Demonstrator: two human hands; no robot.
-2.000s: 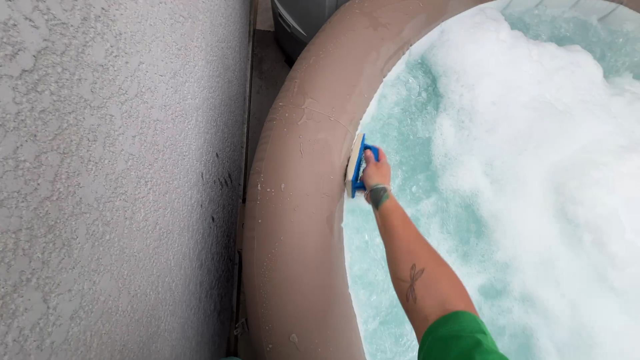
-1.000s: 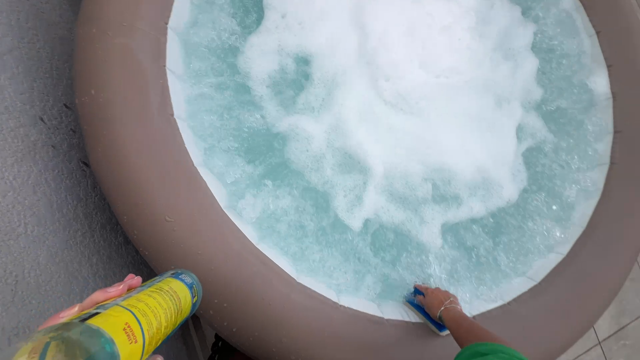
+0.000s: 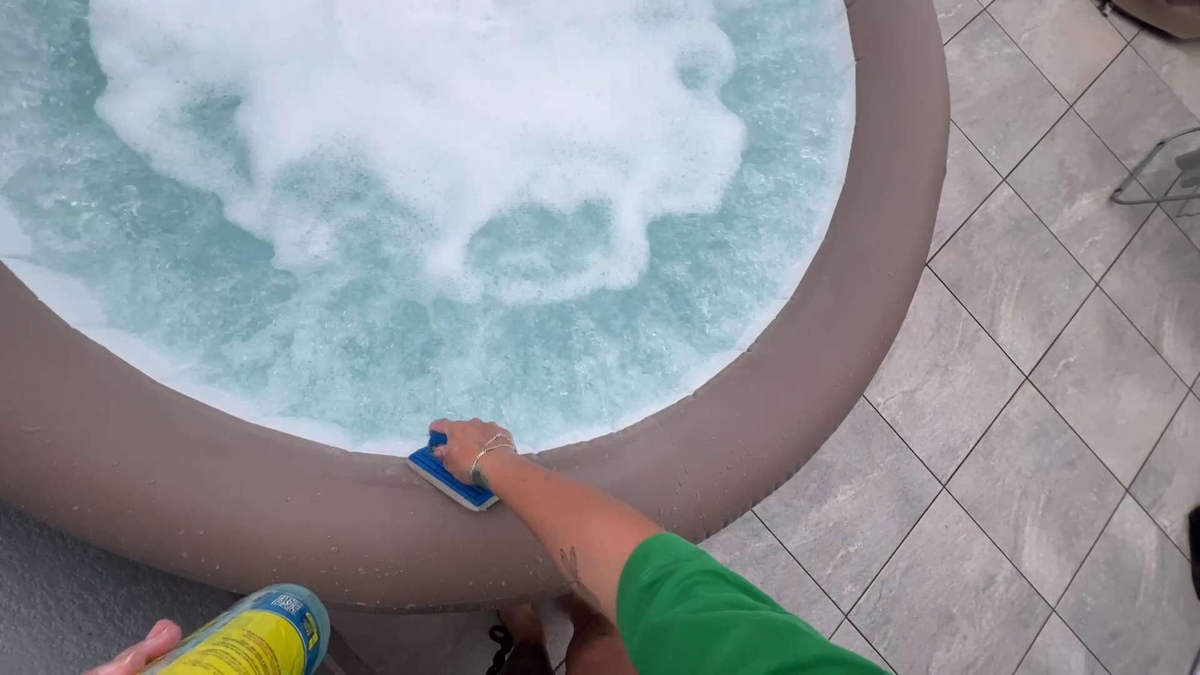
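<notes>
My right hand (image 3: pixel 469 450) grips the blue handle of a flat scrubbing pad (image 3: pixel 455 483) with a pale underside. The pad lies on the inner top edge of the brown inflatable hot tub rim (image 3: pixel 309 525), beside the water. At the bottom left, my left hand (image 3: pixel 141 652) holds a clear plastic bottle (image 3: pixel 253 633) with a yellow and blue label; only some fingers show. White foam (image 3: pixel 450 122) covers much of the bubbling, pale turquoise water (image 3: pixel 356 328).
Grey floor tiles (image 3: pixel 984 441) spread out to the right of the tub. A metal frame (image 3: pixel 1139 183) stands on them near the right edge. A rough grey surface (image 3: pixel 84 581) lies at the lower left. Feet and legs (image 3: pixel 553 642) show below the rim.
The view has swung far to the right, toward the tiles. From two seconds ago to now, my right hand with the pad has gone from the tub's left side to its near side.
</notes>
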